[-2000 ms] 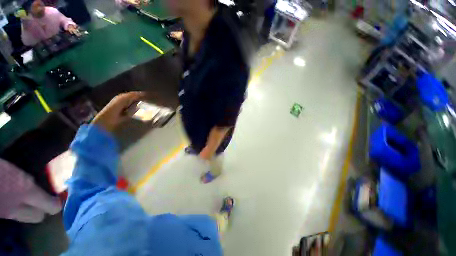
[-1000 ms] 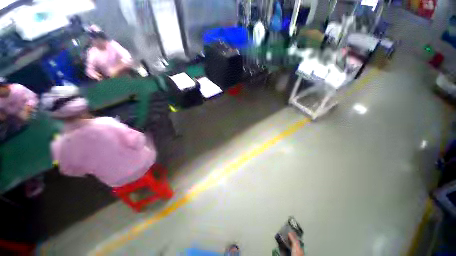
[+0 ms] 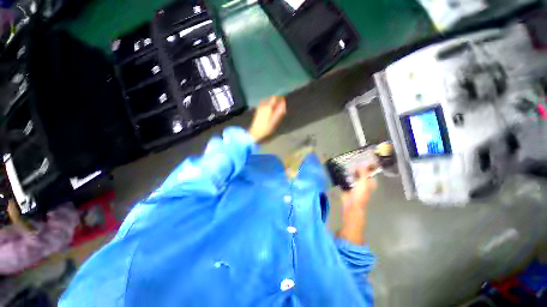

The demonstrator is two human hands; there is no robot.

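Observation:
My right hand [image 3: 358, 193] holds a phone assembly [image 3: 346, 168] with its inner side showing, in front of the white machine [image 3: 441, 180]; small parts at its far end are blurred. My left hand [image 3: 268, 119] is at the front edge of the green bench [image 3: 255, 57], just right of a black phone tray [image 3: 153, 81]. It is blurred; its fingers look slightly apart and no object shows in it. The tray has dark and silver-white phone parts in its pockets.
The machine's blue screen [image 3: 427, 132] faces up at right. A second black tray [image 3: 318, 36] lies on the bench at upper middle. A person's pink sleeve [image 3: 51, 231] and a red stool [image 3: 99, 219] are at lower left.
The view has turned from the aisle and seated workers to the bench and white machine. The phone in my right hand has come up into view. The phone seen in my left hand earlier no longer shows there.

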